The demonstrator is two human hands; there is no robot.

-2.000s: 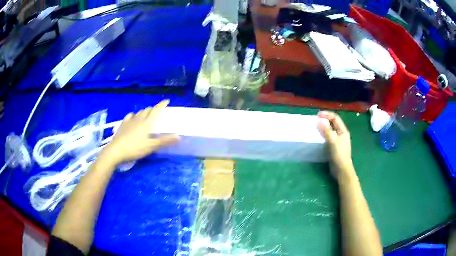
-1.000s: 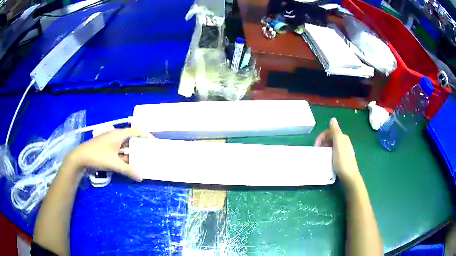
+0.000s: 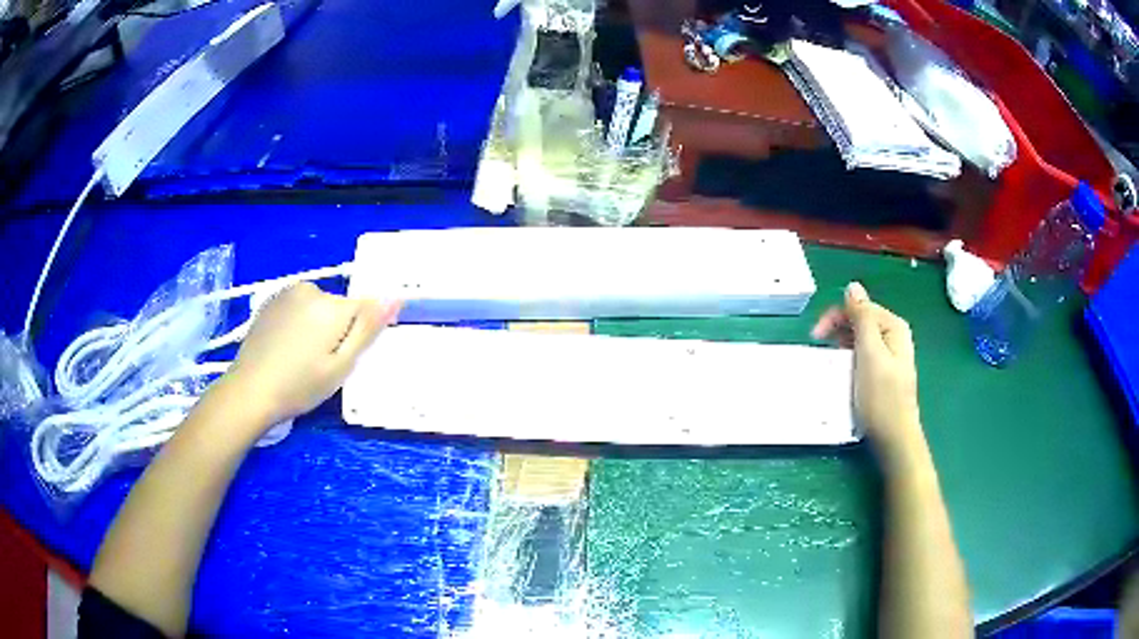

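Two white power strips lie side by side on the blue and green sheeting. The near power strip shows a plain face with small dark dots; my left hand holds its left end and my right hand holds its right end. The far power strip lies just behind it, with a white cord leaving its left end. Coiled white cords in clear plastic bags lie at the left. My left hand hides part of the cords and the near strip's left end.
Another power strip lies at the back left. A marker holder in clear wrap, papers on a brown-red shelf and a red basket stand behind. A water bottle lies tilted at the right.
The two strips, held together in the hands two seconds ago, are now apart, one behind the other. Since one second ago, my left hand has shifted over the strip's upper left corner.
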